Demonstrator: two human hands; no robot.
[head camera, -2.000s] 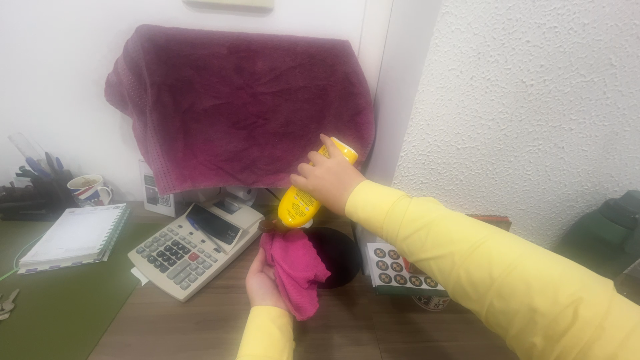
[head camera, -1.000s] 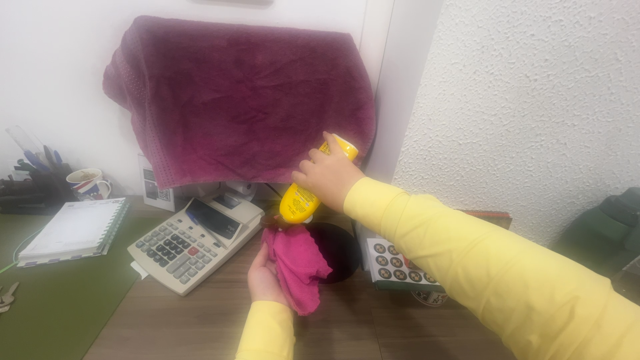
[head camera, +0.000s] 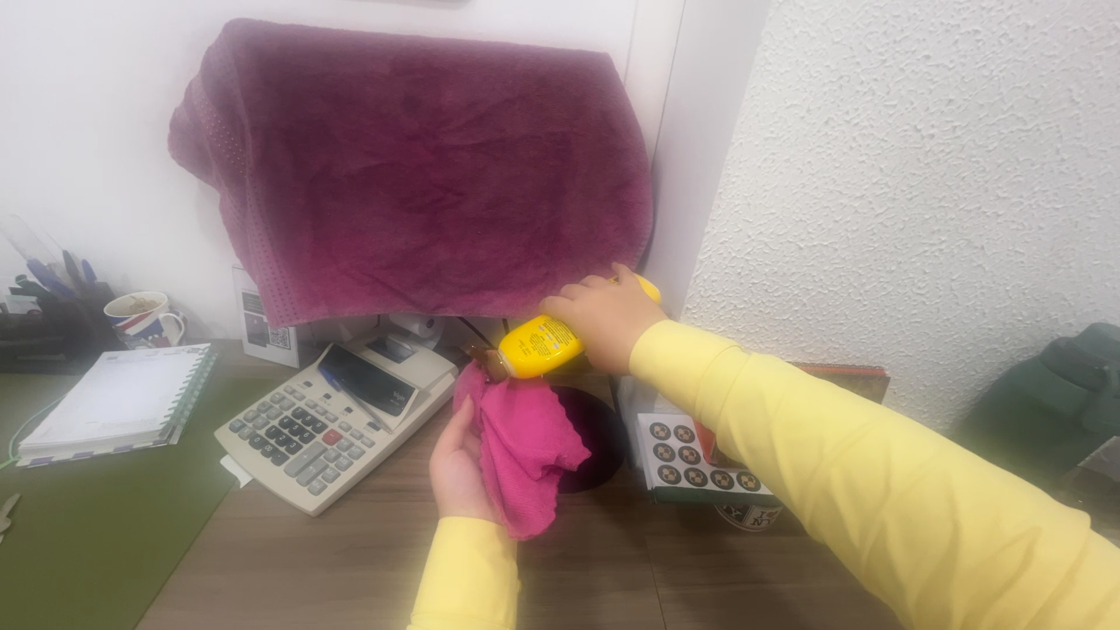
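Note:
My right hand (head camera: 608, 315) grips a yellow plastic bottle (head camera: 538, 347), tilted with its lower-left end just above a pink cloth (head camera: 529, 446). That end is partly hidden by something brownish and see-through whose kind I cannot tell. The cloth lies draped over my left hand (head camera: 459, 477), which holds it from below and from the left. Behind both hands hangs a maroon towel (head camera: 420, 175), covering a wide object that I cannot see. A round black base (head camera: 595, 437) stands on the desk behind the cloth.
Left of my hands sits a desk calculator (head camera: 337, 420). Further left are a spiral notebook (head camera: 114, 398), a mug (head camera: 144, 319), a pen holder (head camera: 70, 306) and a green desk mat (head camera: 79, 525). A sticker sheet (head camera: 691, 455) lies under my right forearm, near a dark green bottle (head camera: 1050, 402).
The yellow bottle has tipped further over towards the left, its lower end now closer to the upper edge of the cloth. Both hands keep their hold.

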